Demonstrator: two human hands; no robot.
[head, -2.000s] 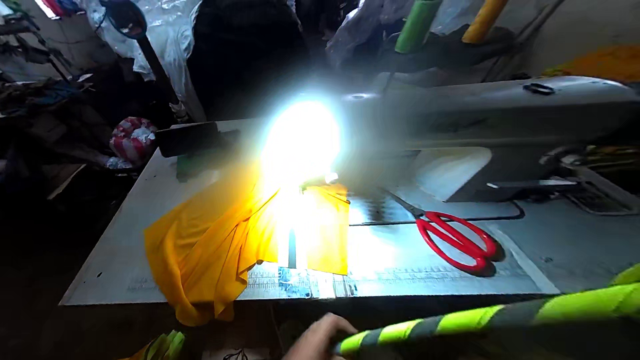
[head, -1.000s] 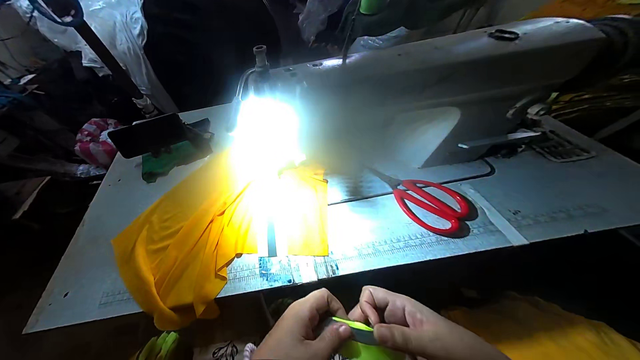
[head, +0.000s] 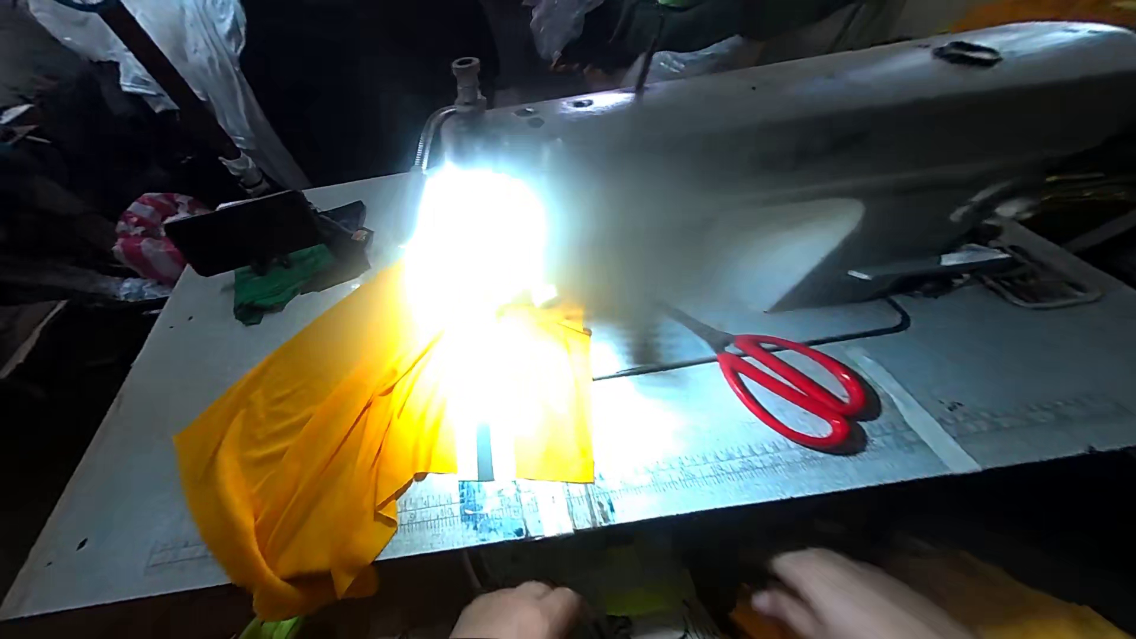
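Observation:
Yellow fabric [head: 311, 444] lies under the bright lamp glare at the head of a sewing machine [head: 754, 151] and hangs over the table's front edge. A striped grey and white piece [head: 485, 453] rests on it. Red-handled scissors [head: 790, 386] lie right of the fabric, blades toward the machine. My left hand [head: 519, 612] is at the bottom edge, below the table front, its fingers mostly cut off by the frame. My right hand [head: 852, 590], blurred, is over orange-yellow cloth [head: 1003, 595] below the table edge; what it holds, if anything, is unclear.
The white table [head: 115, 497] has ruler markings along its front edge. A dark phone-like slab [head: 248, 232] and green cloth [head: 282, 282] are at the back left. A metal tray [head: 1043, 275] sits behind right. A dark stand [head: 182, 89] rises at the left.
My hands, together on a neon green and grey strip a second ago, are now apart, the right one further right. The strip is no longer seen between them. The scissors and yellow fabric stay put.

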